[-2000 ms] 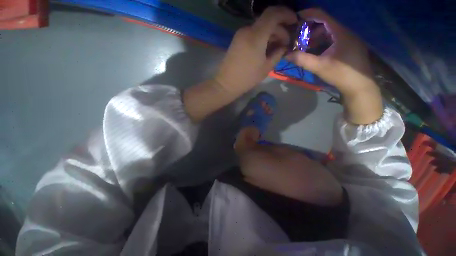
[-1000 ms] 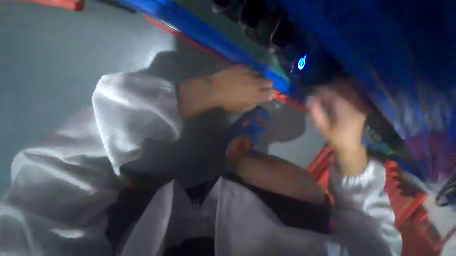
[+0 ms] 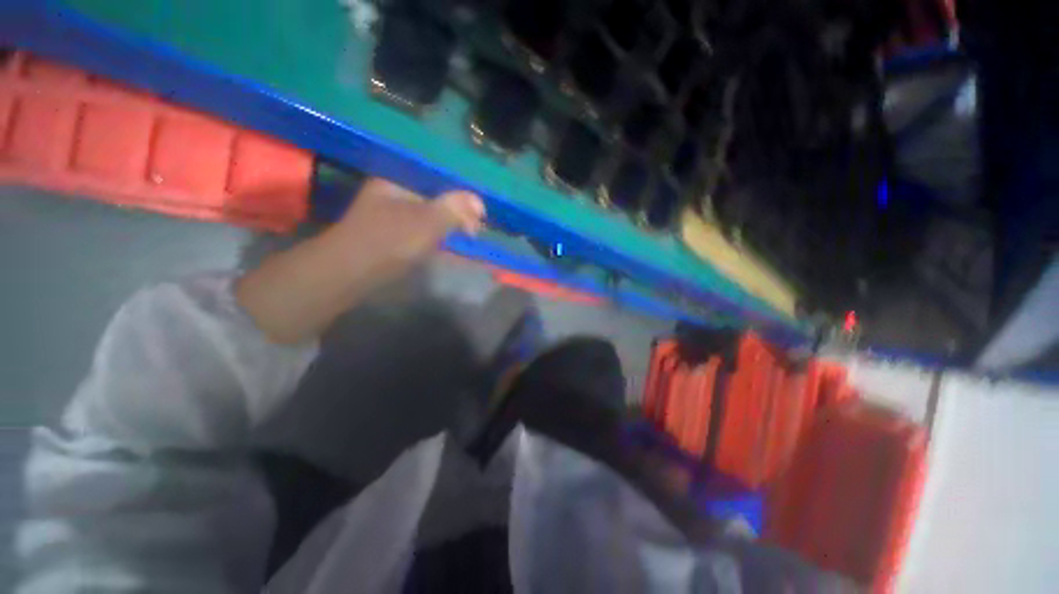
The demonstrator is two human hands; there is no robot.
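My left hand (image 3: 389, 238) is at the long blue rack edge (image 3: 314, 128), its thumb near the strip; whether it grips the edge or holds something small cannot be told. My right hand is not in view. Rows of dark square units (image 3: 503, 107) lie on the green surface (image 3: 256, 58) of the rack, blurred, with dark cables among them. No unit shows in my left hand.
A red-orange compartment tray (image 3: 151, 145) is under the rack edge at left. Red-orange ribbed trays (image 3: 743, 406) stand at lower right beside a white surface (image 3: 999, 487). A yellow strip (image 3: 734, 265) lies on the rack. A small red light (image 3: 850, 321) glows at right.
The view has swung toward the rack, showing more units and the tray at left. My right hand has left the picture. The blue-lit unit and the hanging blue folds no longer show as before.
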